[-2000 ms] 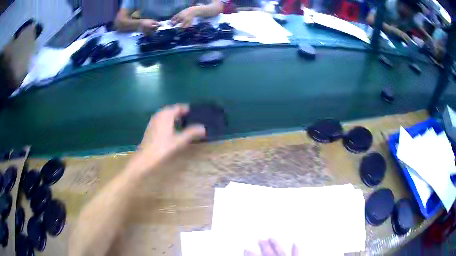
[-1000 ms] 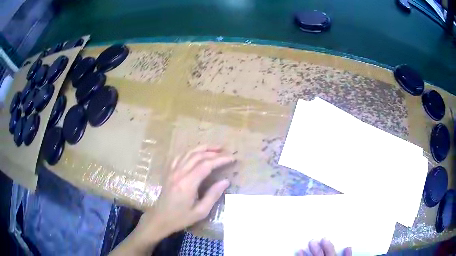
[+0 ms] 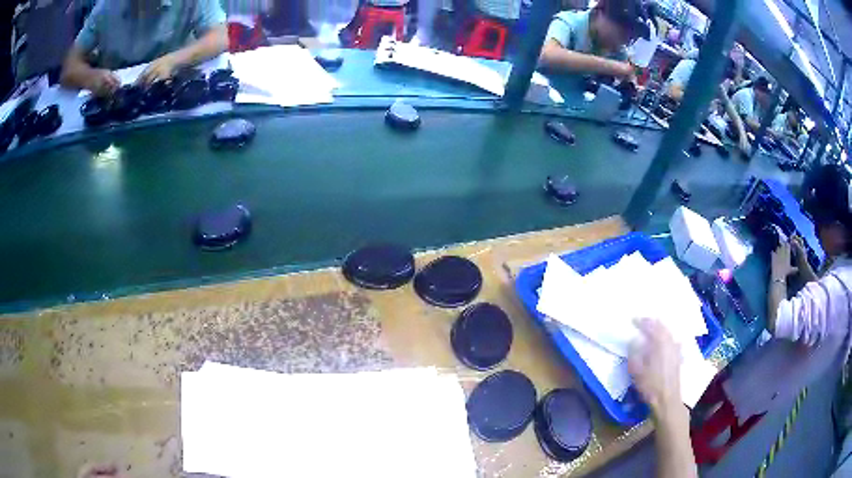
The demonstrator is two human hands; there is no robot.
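My right hand is over the blue tray, its fingers on the loose white sheets; whether it grips one is unclear. Only a bit of my left hand shows at the bottom left edge. A stack of white sheets lies on the cardboard mat in front of me. Several black round parts, such as one, stand between the stack and the tray.
The green conveyor runs across beyond the bench edge, carrying scattered black parts such as one. A green post rises at the bench's far right corner. People work across the belt, and another person sits at the right.
The view has swung right and up. My right hand has moved from the near white sheet to the blue tray; that near sheet is gone from the mat. My left hand has nearly left the picture.
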